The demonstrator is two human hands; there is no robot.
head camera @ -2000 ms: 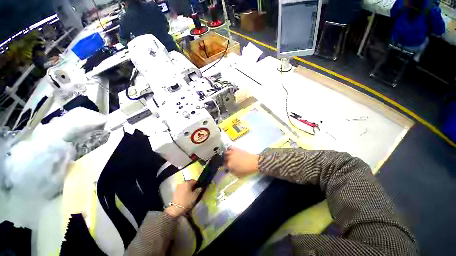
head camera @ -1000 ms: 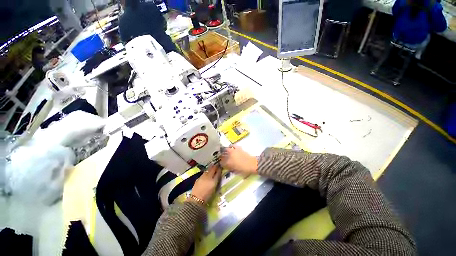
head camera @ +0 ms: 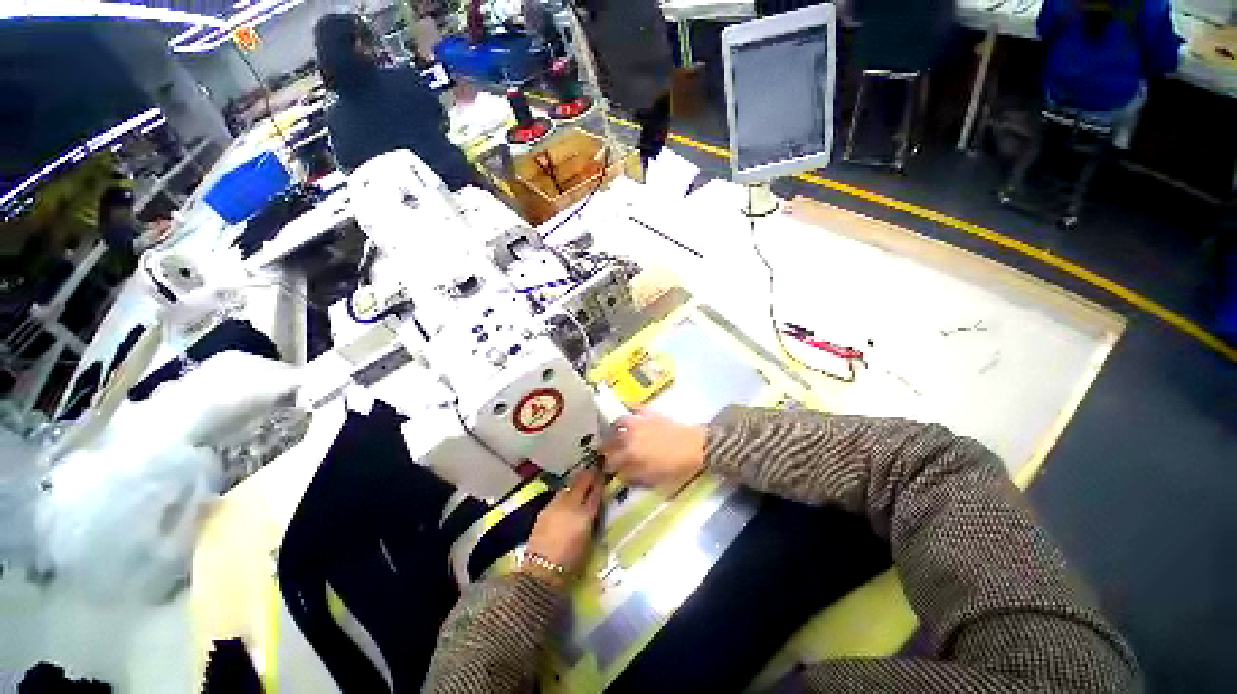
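The white sewing machine [head camera: 502, 359] stands in the middle, with a round red emblem on its end. My left hand [head camera: 564, 523], with a bracelet at the wrist, and my right hand [head camera: 654, 449] meet just below the machine head. Their fingertips are close together at the needle area. A small dark piece shows between the fingers; most of it and the presser foot are hidden. A black strip [head camera: 475, 532] curves to the left of my left hand. The shiny metal plate [head camera: 665, 556] lies under and in front of the hands.
Black strips [head camera: 360, 522] lie left of the machine. A wide black fabric piece [head camera: 767, 590] lies near my right forearm. A yellow block [head camera: 632, 373], red-handled snips [head camera: 822, 344] and a screen [head camera: 780, 92] are beyond. A whitish plastic bag [head camera: 122, 502] is at left. People are in the background.
Since the oldest frame, my left hand has moved up and right to beside my right hand, and the black strip between them is mostly out of sight. The view has tilted up slightly.
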